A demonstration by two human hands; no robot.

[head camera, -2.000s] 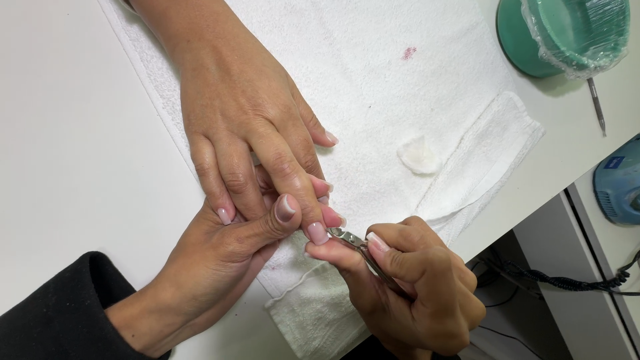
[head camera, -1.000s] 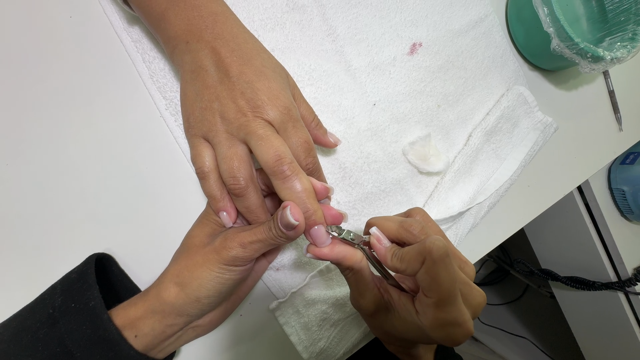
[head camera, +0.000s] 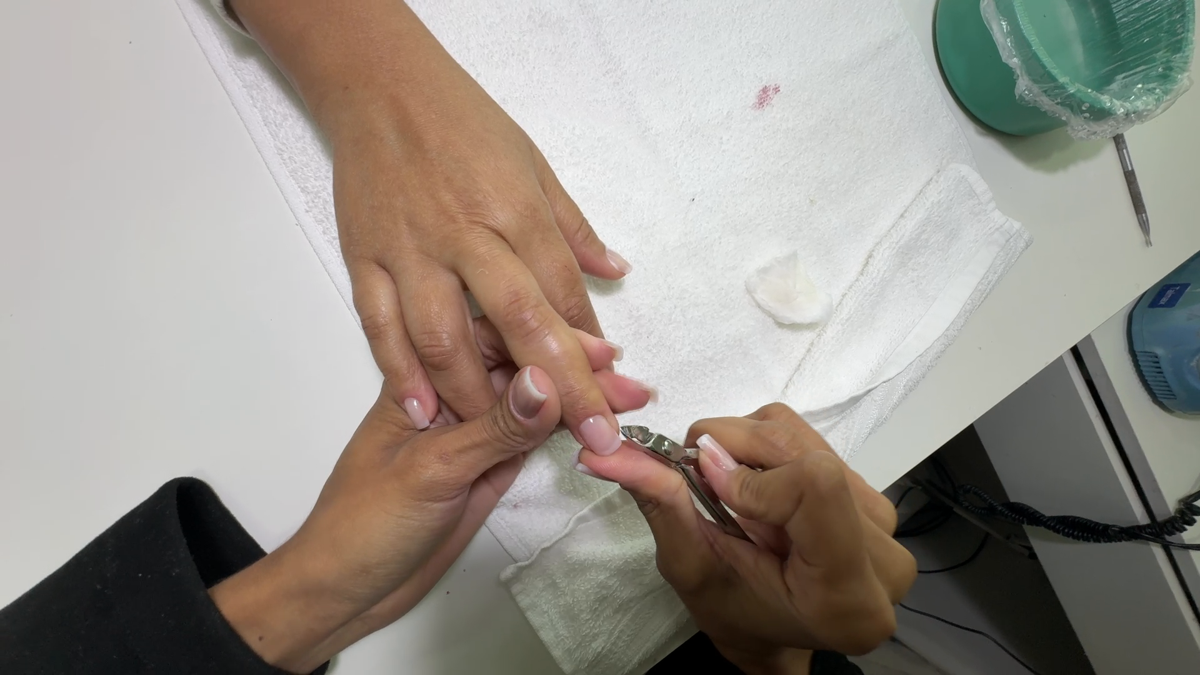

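My left hand [head camera: 422,478], in a black sleeve, cradles the fingers of another person's hand [head camera: 441,187] from below, its thumb lying beside that person's middle finger. My right hand [head camera: 778,534] grips metal cuticle nippers [head camera: 670,448] by the handles. The nippers' jaws are right beside the nail of the middle finger [head camera: 600,433], and one of my right fingertips lies just under that finger's tip. A white towel [head camera: 656,159] with a small reddish stain lies beneath the hands. On it rests a white cotton pad [head camera: 789,289], right of the hands.
A green bowl [head camera: 994,80] lined with clear plastic stands at the upper right, a slim metal tool [head camera: 1132,192] below it. Past the white table's edge are a blue device [head camera: 1167,337], a coiled black cable [head camera: 1059,527] and a white cabinet [head camera: 1069,450].
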